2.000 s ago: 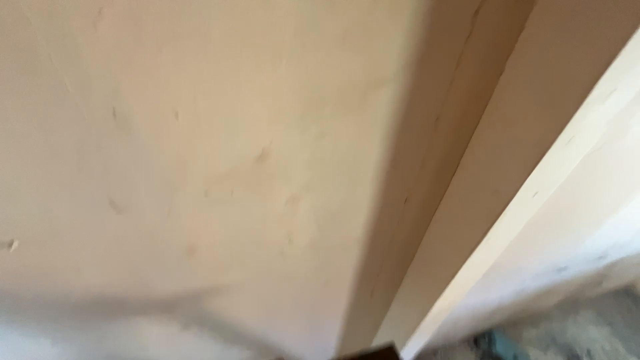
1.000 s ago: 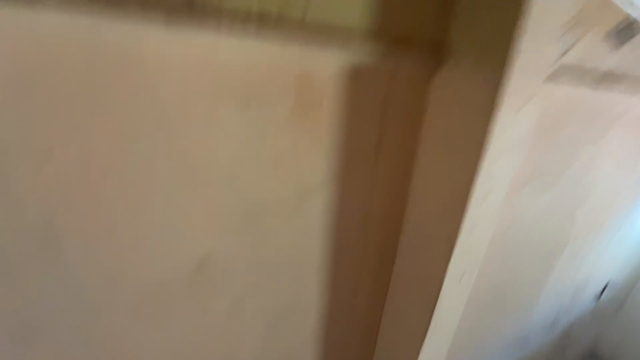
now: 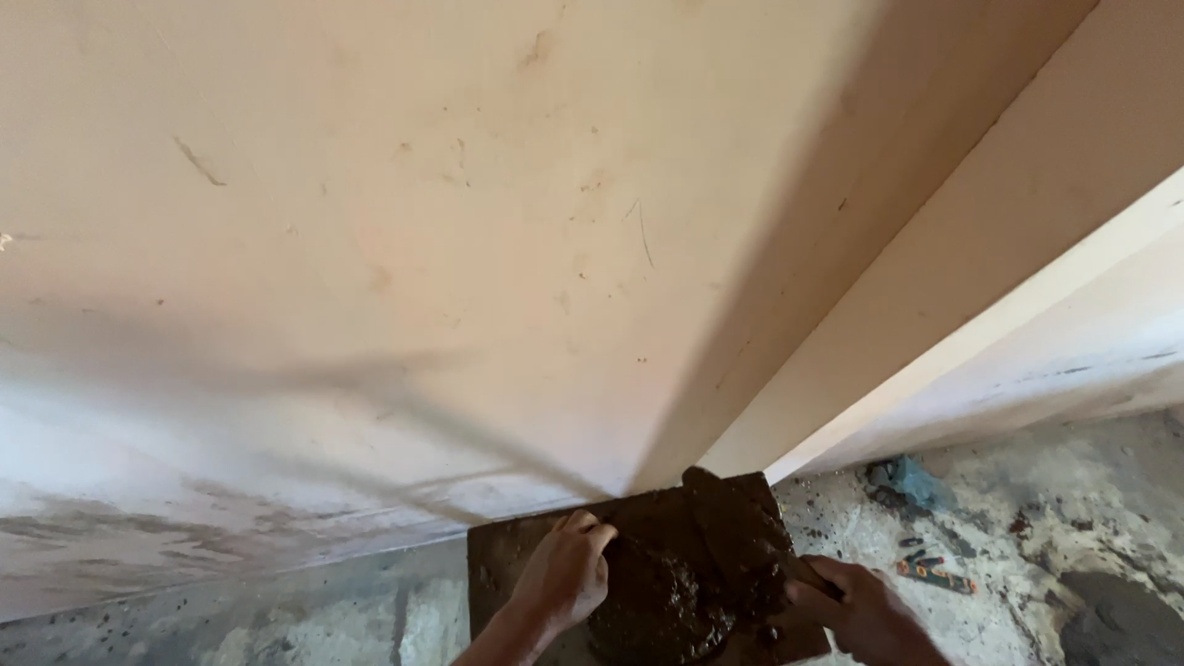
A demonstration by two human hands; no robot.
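Observation:
At the bottom of the head view, a dark board [image 3: 499,564] carries a wet brown heap of plaster or mortar [image 3: 657,601]. My right hand [image 3: 856,606] is closed round the handle of a trowel [image 3: 726,523], whose mud-covered blade lies over the board and points toward the wall. My left hand [image 3: 569,569] is at the left side of the heap, fingers curled; whether it grips a thin tool or the edge of something under the heap is hidden.
A smooth, stained plaster wall [image 3: 462,231] rises ahead, with a projecting column [image 3: 925,268] at right. On the concrete floor [image 3: 999,462] lie a blue plastic bag [image 3: 911,481], a green and orange item with small dark pieces [image 3: 936,575], and a grey patch of powder or cement [image 3: 1119,620].
The view has tilted down from the wall. Both my hands, the trowel and most of the board now show; neither hand was visible in the earlier frames.

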